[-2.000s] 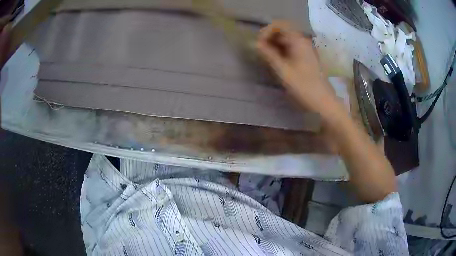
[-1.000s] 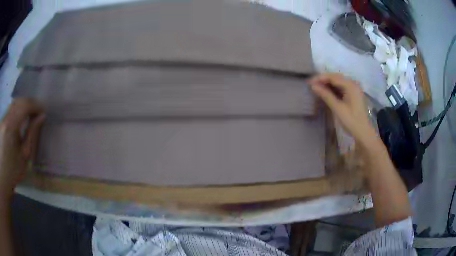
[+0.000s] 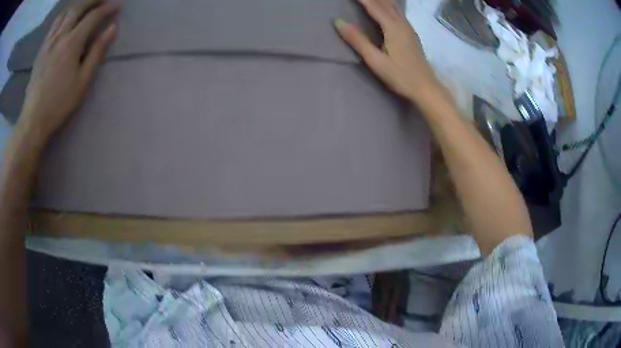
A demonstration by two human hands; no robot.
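Observation:
A large taupe garment panel [image 3: 238, 136] lies flat in front of me, with one dark fold line running across its upper part. A long tan strip [image 3: 225, 230] lies along the panel's near edge. My left hand [image 3: 71, 64] rests on the panel's upper left, fingers slightly spread, with no object seen in it. My right hand [image 3: 388, 51] lies on the panel's upper right, thumb and fingers apart, its fingertips near the frame's top edge.
A steam iron [image 3: 528, 153] is parked at the right on a dark plate, with a cable and green hose [image 3: 579, 144]. Crumpled white scrap [image 3: 521, 58] and a grey pointed shape [image 3: 464, 20] lie beyond it. The table's pale near edge [image 3: 327, 265] curves past my body.
The tan strip came to lie along the near edge. Since a second ago, both hands have moved further up the panel from its side edges, and the right hand's fingers have spread.

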